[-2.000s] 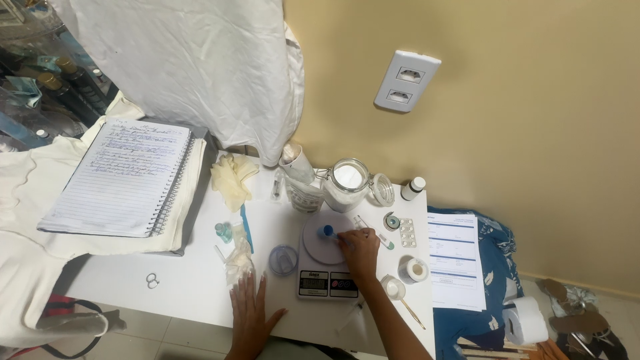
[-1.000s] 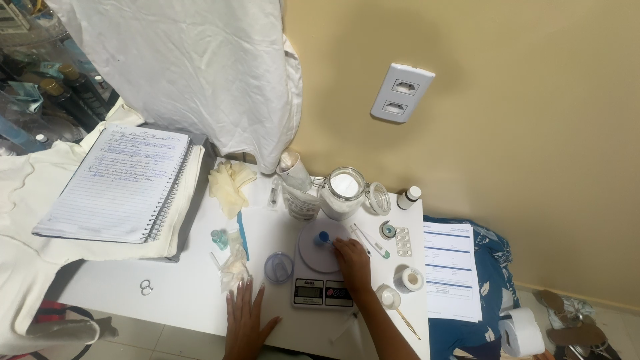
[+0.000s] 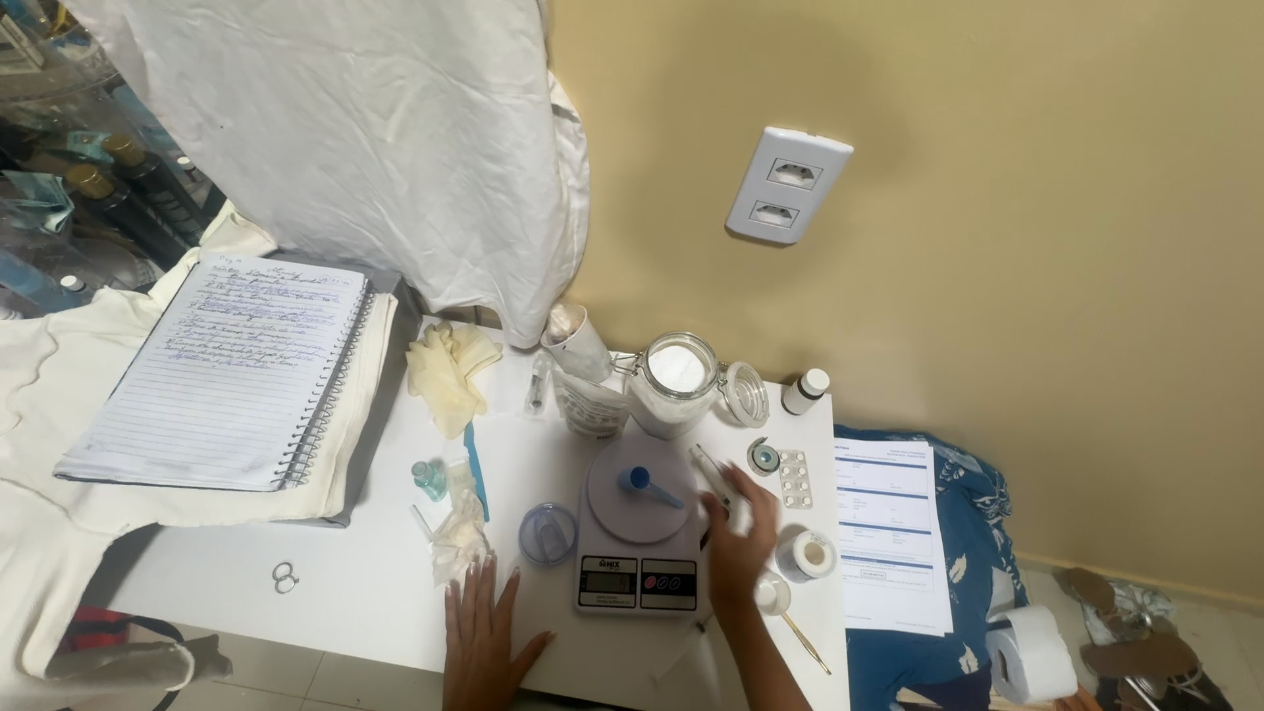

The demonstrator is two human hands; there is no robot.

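A blue measuring scoop [image 3: 640, 481] lies on the round plate of a white digital kitchen scale [image 3: 624, 538]. Just right of the plate is my right hand [image 3: 743, 538], fingers curved and apart over the table beside a white tube-like item [image 3: 713, 476]; contact with it cannot be told. My left hand [image 3: 484, 632] rests palm down, fingers spread, near a crumpled pale glove [image 3: 459, 538]. Between the left hand and the scale lies a clear round lid [image 3: 548, 534]. Behind the scale, an open glass clamp jar [image 3: 679, 380] holds white powder, beside a clear bag [image 3: 590, 405].
A spiral notebook [image 3: 227, 385] lies at left. A latex glove [image 3: 449, 370], a blue strip [image 3: 476, 469] and rings [image 3: 284, 578] are on the table. At right are a small bottle [image 3: 805, 392], a blister pack [image 3: 795, 479], a tape roll [image 3: 807, 555] and a small cup [image 3: 771, 592].
My right hand has come off the scoop area and now is right of the scale plate. The scoop lies with its handle showing. My left hand stays flat on the table.
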